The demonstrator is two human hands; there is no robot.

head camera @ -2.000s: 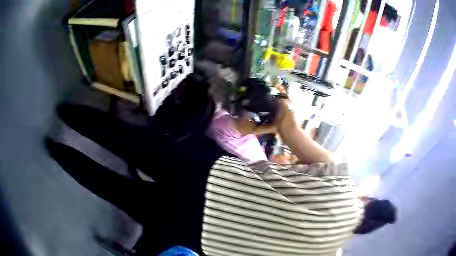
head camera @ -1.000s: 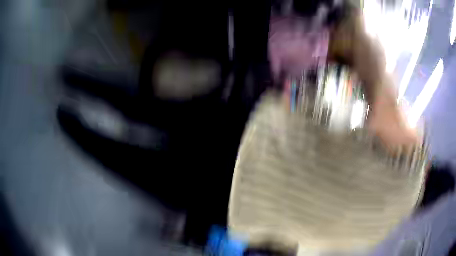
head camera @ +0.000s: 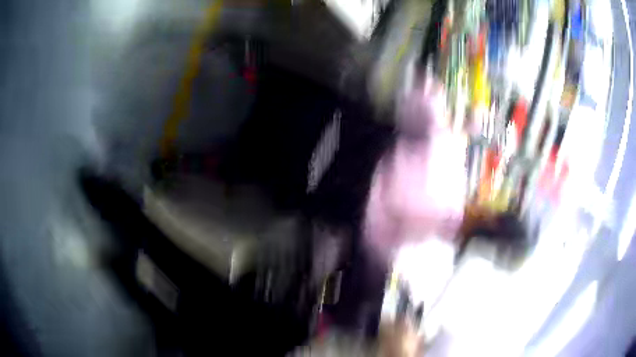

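Note:
The view is strongly blurred. Neither my left hand nor my right hand can be made out. A skin-coloured blur (head camera: 404,342) is cut off by the bottom edge; whose it is cannot be told. Nearest in front is a person in pink clothing (head camera: 411,195), right of the middle. A dark brown and black shape (head camera: 495,233) lies against the right side of the pink; what it is cannot be told. Large black shapes, partly like clothing, fill the middle and bottom left.
A yellow floor line (head camera: 187,90) runs down the grey floor at upper left. Red, yellow, blue and white things (head camera: 485,90) are smeared along the upper right, perhaps a bench or rack. Bright white glare (head camera: 488,307) and light strips fill the right side.
The view has swung. The striped shirt and the bare arm are no longer seen. The pink clothing sits lower, and the coloured things and yellow floor line show more clearly.

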